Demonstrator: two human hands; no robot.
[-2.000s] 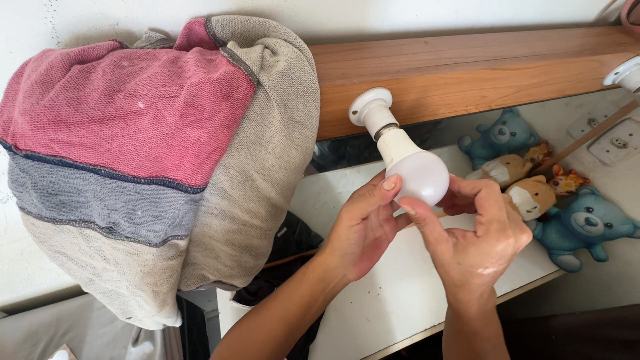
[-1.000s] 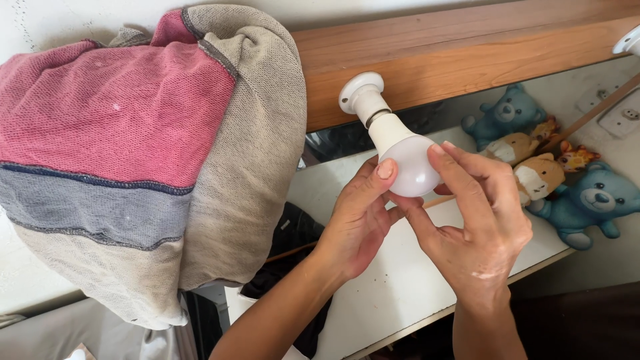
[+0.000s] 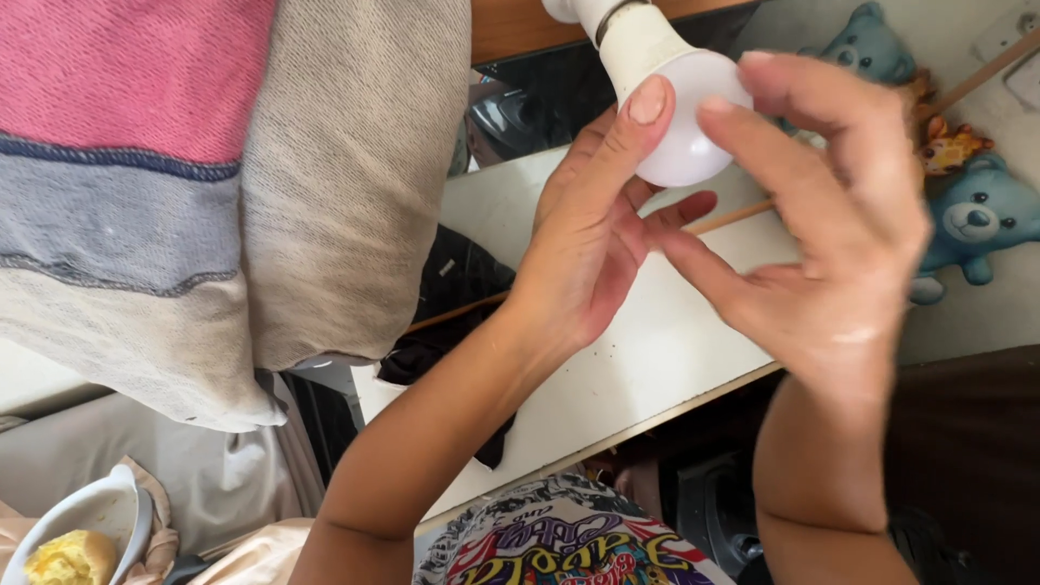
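Observation:
A white light bulb (image 3: pixel 686 122) hangs at a slant from a white lamp holder (image 3: pixel 591 11) on the wooden beam (image 3: pixel 520 31), at the top middle. My left hand (image 3: pixel 597 215) rests against the bulb's left side, its thumb on the globe and the other fingers partly hidden behind. To the right, my right hand (image 3: pixel 821 187) is spread, with two fingertips at the globe's right edge; whether they touch it is unclear. Its thumb is lower, near my left hand's fingers. A thin metal band shows between the bulb and the holder.
Hanging cloth (image 3: pixel 341 179) in pink, grey and beige fills the left. Blue toy bears (image 3: pixel 979 215) and a giraffe toy lie at right. Below my hands is a white shelf (image 3: pixel 650 366). A bowl (image 3: pixel 122 504) with yellow food stands at lower left.
My right hand's fingers have opened out and lifted at the bulb's right side. My left hand remains at the bulb. The view has shifted downward and closer.

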